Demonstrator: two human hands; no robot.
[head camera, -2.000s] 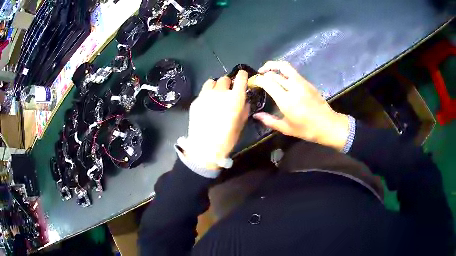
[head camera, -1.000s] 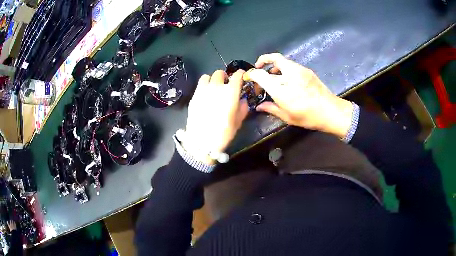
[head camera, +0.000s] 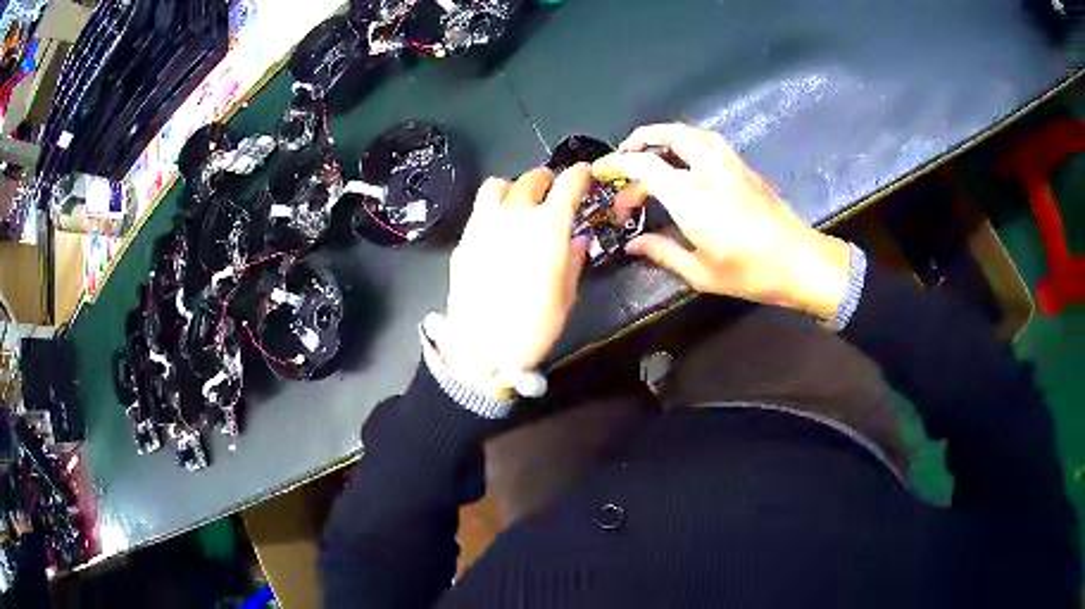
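A round black housing (head camera: 579, 151) lies near the bench's front edge, largely covered by my hands. A circuit board (head camera: 603, 226) with pale specks shows between my fingers. My left hand (head camera: 514, 268) holds the housing from its left side, fingertips at the board. My right hand (head camera: 722, 226) is on its right side, with thumb and fingers around the board's right part. A small yellowish spot shows at my right fingertips; I cannot tell what it is. The fingertips of both hands partly hide the contact with the parts.
Black round units (head camera: 411, 181) with white connectors and red wires stand at left on the green mat (head camera: 393, 312). A thin dark rod (head camera: 527, 113) lies beyond the work. Stacked black parts (head camera: 125, 89) are at far left. A red stool (head camera: 1049, 196) and cardboard box (head camera: 997, 264) are below, right.
My right fingers have shifted and opened a little, so more of the circuit board shows between my hands. My left hand stays at the housing's left side.
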